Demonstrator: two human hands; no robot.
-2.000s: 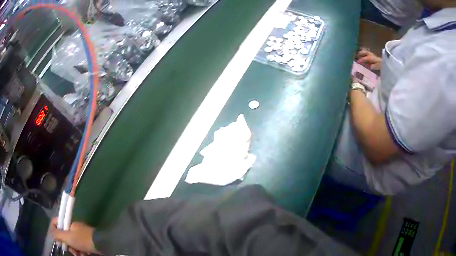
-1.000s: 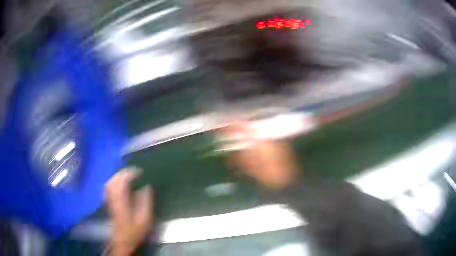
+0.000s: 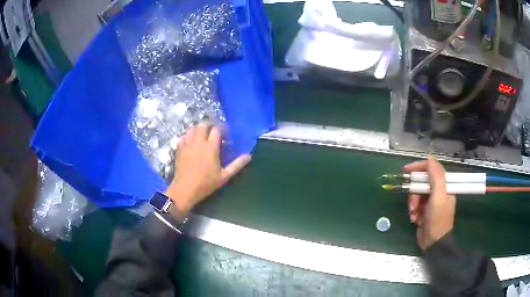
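The blue bin [image 3: 87,133] stands at the left with shiny small parts [image 3: 154,136] in clear bags in it. My left hand [image 3: 200,165] reaches over the bin's near side, its fingertips on the parts; whether it grips any cannot be told. My right hand [image 3: 433,203] holds the twin-tip tool [image 3: 459,183], two white barrels with yellowish-green tips pointing left. One small round disc [image 3: 383,224] lies on the green surface [image 3: 314,185], below and left of the tips, apart from them.
A controller [image 3: 459,107] with knobs and a red display stands at the back right. A white cloth or bag [image 3: 343,46] lies at the back. A pale rail [image 3: 325,137] and a white strip [image 3: 279,252] run across. A clear bag [image 3: 55,203] lies at the far left.
The view has swung left from the coworker and the tray to the blue bin. My left hand has come into view and moved onto the parts. My right hand still holds the tool.
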